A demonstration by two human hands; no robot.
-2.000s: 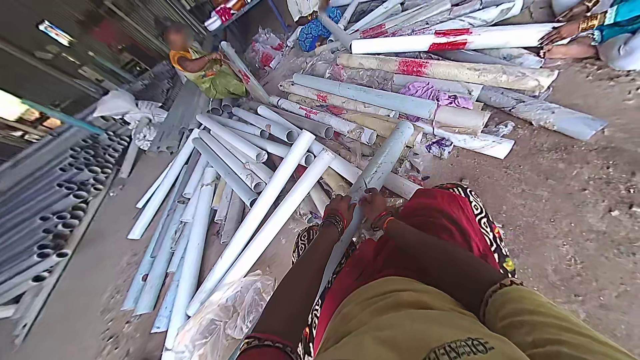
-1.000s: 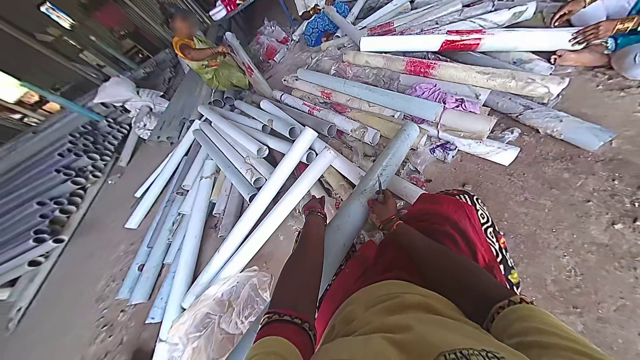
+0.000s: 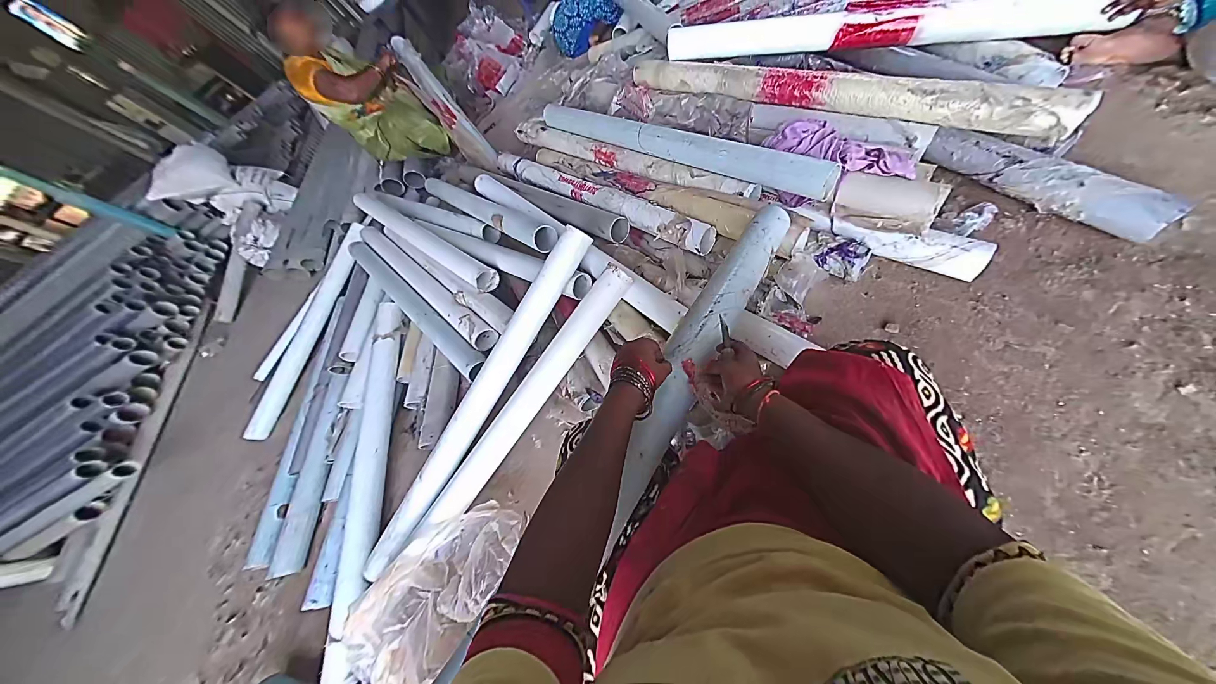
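Note:
A grey-blue plastic pipe [image 3: 727, 275] slants up from my lap, away from me. My left hand [image 3: 641, 366] is closed at the pipe's left side; whether it grips the pipe or film on it cannot be told. On the right side of the pipe my right hand [image 3: 736, 370] holds a small blade [image 3: 724, 331], its tip pointing up along the pipe. Crumpled clear plastic film with a red mark [image 3: 698, 389] hangs between my hands, against the pipe. The pipe's lower part is partly hidden by my left forearm and clothing.
Loose white and grey pipes [image 3: 475, 399] lie heaped at the left, near crumpled clear film [image 3: 432, 579]. Wrapped pipes [image 3: 855, 95] lie beyond. Stacked grey pipes [image 3: 85, 380] line the far left. A person [image 3: 351, 90] sits at the back; another person's hand [image 3: 1126, 47] is at the upper right.
Both hands have moved along the pipe, and loose film with a red mark now shows between them. The seated person at the back has bent toward a wrapped pipe.

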